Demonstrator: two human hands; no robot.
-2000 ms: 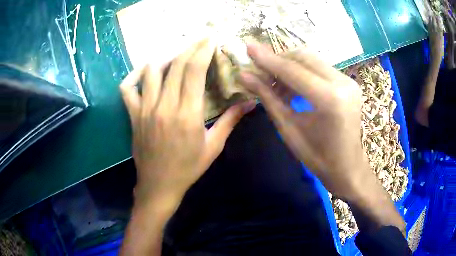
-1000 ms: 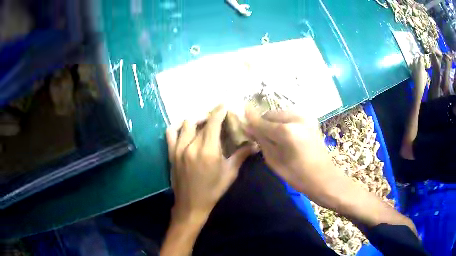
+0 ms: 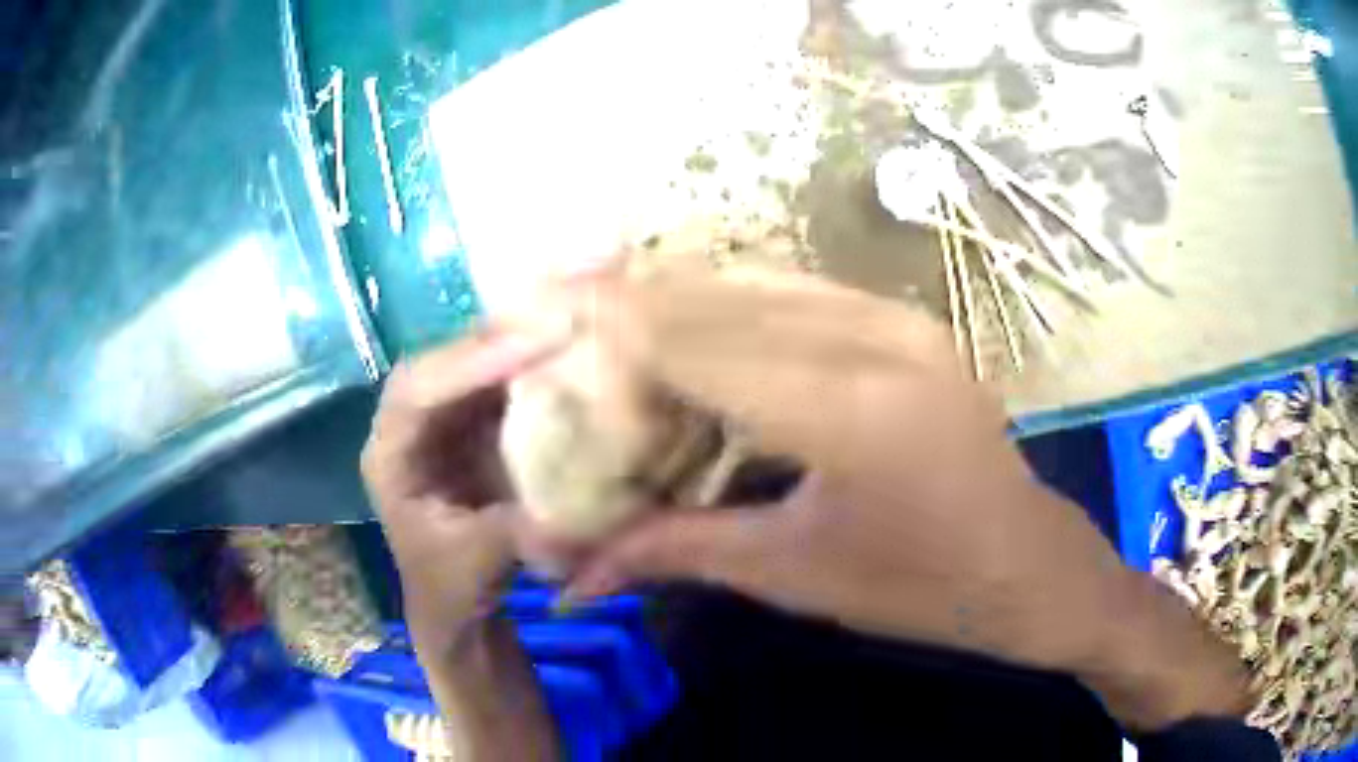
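A rounded beige hollow figure part [image 3: 574,454] is held between my two hands in front of the board. My left hand [image 3: 432,476] grips it from the left, blurred. My right hand [image 3: 864,462] closes round it from the right; whether it also holds a stick cannot be told. Several thin tan sticks [image 3: 1028,253] fan out from a white blob [image 3: 920,182] on the work board [image 3: 1236,298], which has dark wet spots and ring stains.
Loose white sticks [image 3: 390,171] lie on the green bench left of the board. A clear shiny box or sheet [image 3: 209,328] stands at the left. A blue crate [image 3: 1135,484] of beige moulded arms [image 3: 1281,551] is at the right. More blue crates [image 3: 574,655] are below the bench.
The view has moved closer and tilted. The beige part is now up between both hands, off the board's front edge, and my right hand has come round it.
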